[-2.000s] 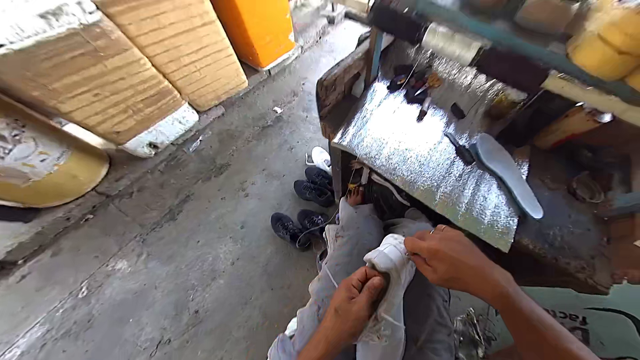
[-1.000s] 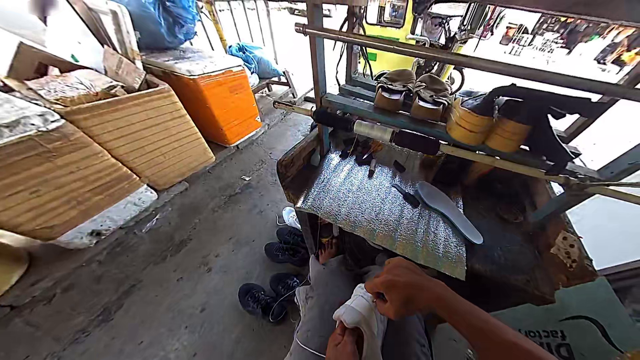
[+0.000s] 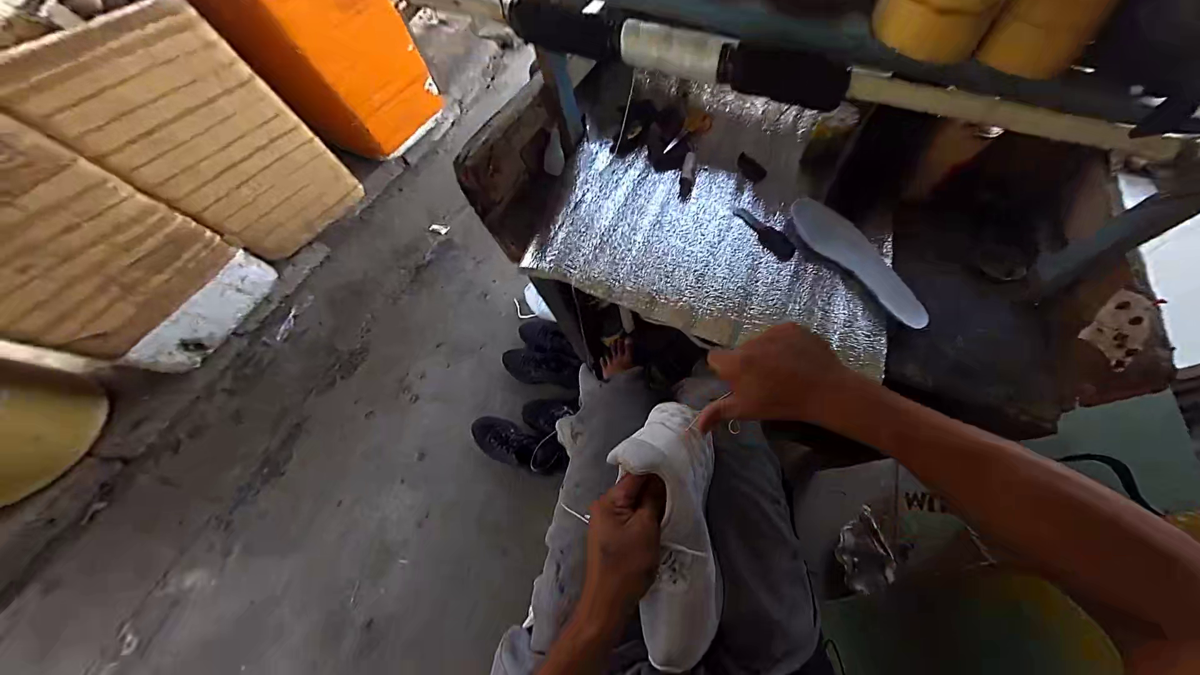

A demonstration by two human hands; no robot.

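Observation:
A white shoe (image 3: 682, 581) lies across my lap, its opening toward my left hand (image 3: 623, 544). The fingers of that hand reach into the opening and grip the shoe's collar. My right hand (image 3: 764, 380) is beside the heel with thumb and fingers pinched together; a thin thread runs near the fingertips, and a small loop of it hangs below them. Whether a needle is between the fingers cannot be told. A pale thread also crosses the shoe's side. A grey insole (image 3: 858, 261) and a dark-handled tool (image 3: 767, 234) lie on the silver foil sheet (image 3: 656, 239) ahead.
Thread spools (image 3: 673, 50) sit on a rod above the wooden workbench (image 3: 975, 347). Dark shoes (image 3: 506, 441) stand on the floor left of my legs. Cardboard-covered boxes (image 3: 253, 122) and an orange cooler box (image 3: 328, 66) line the left side.
The view has tilted back down from the street and shelf. My right hand, close over the shoe one second ago, is now at the heel's right side. My left hand still holds the shoe.

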